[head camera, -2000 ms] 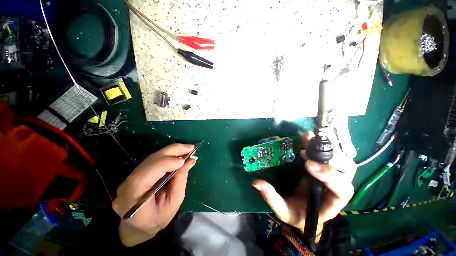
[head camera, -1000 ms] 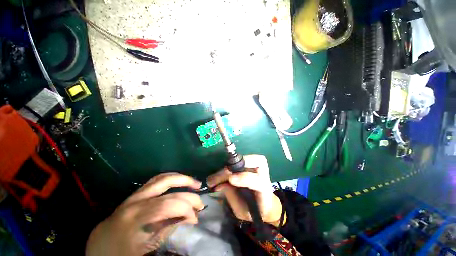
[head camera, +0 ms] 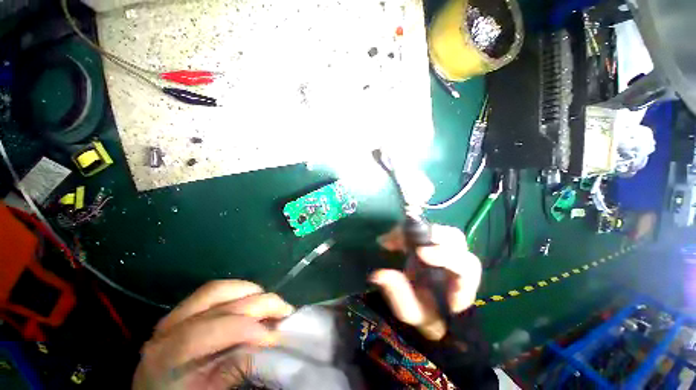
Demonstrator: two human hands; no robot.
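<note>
The green circuit board [head camera: 319, 210] lies on the dark green mat, below the pale board. My right hand [head camera: 432, 276] holds the black-handled soldering iron [head camera: 413, 212], its tip pointing up and left, to the right of the circuit board and apart from it. My left hand [head camera: 215, 335] is at the bottom, blurred, with bent fingers; what it holds is unclear. A blurred silvery strip [head camera: 309, 261] lies between my left fingers and the circuit board; whether I hold it cannot be told. A thin pale strand [head camera: 114, 283] runs from the left edge towards my left hand.
The pale speckled board [head camera: 267, 114] bears red [head camera: 188, 78] and black [head camera: 191, 97] clips. The yellowish tip-cleaner pot [head camera: 458, 47] stands at its upper right. Green-handled cutters [head camera: 482, 216] lie right of the iron. An orange tool [head camera: 27, 266] is far left, near a small yellow-and-black transformer [head camera: 91, 158].
My hands came close together a second ago and are now apart. The iron has moved right, off the circuit board's area. The dark tweezers seen earlier in my left hand are not clearly visible.
</note>
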